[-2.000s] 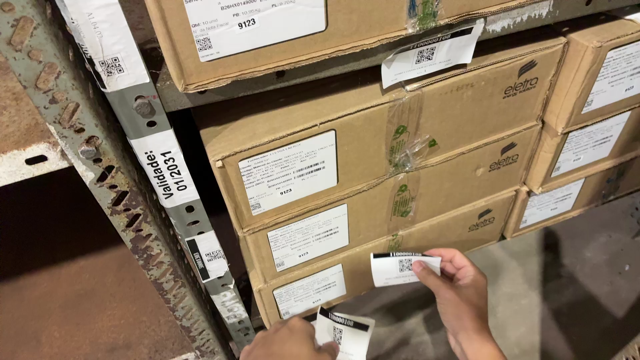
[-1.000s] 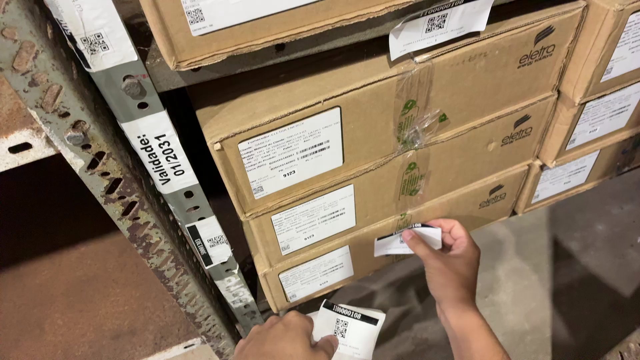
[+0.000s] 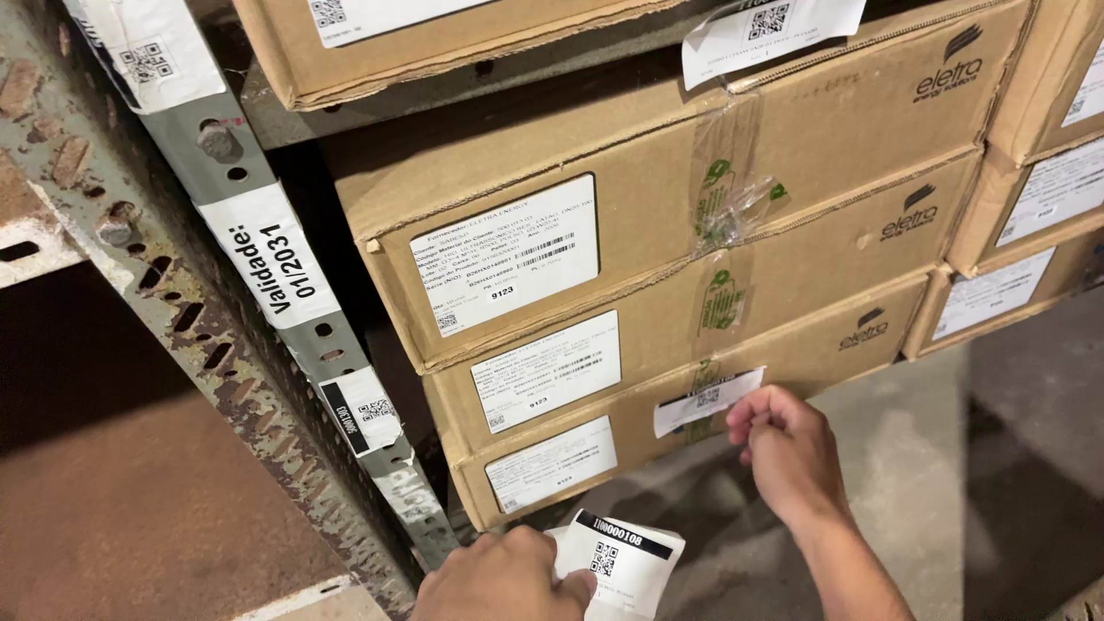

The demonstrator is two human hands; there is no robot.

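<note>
My left hand, at the bottom centre, holds several white paper labels with a black band and a printed code between thumb and fingers. To its right, my right hand has its curled fingers at the right end of another white label. That label lies against the front of the lowest cardboard box in a stack, over its clear tape; whether the fingers still grip it I cannot tell. Above are a middle box and a top box, each with a printed label and tape.
A rusty, perforated metal upright with stickers stands at the left. Over the stack, a shelf beam carries another cardboard box, and a loose-edged label hangs there. More boxes are stacked at the right, above the concrete floor.
The label at my right hand, held in front of the boxes earlier, now lies against the lowest box's front. My left hand still holds its labels. The view has shifted closer to the stack.
</note>
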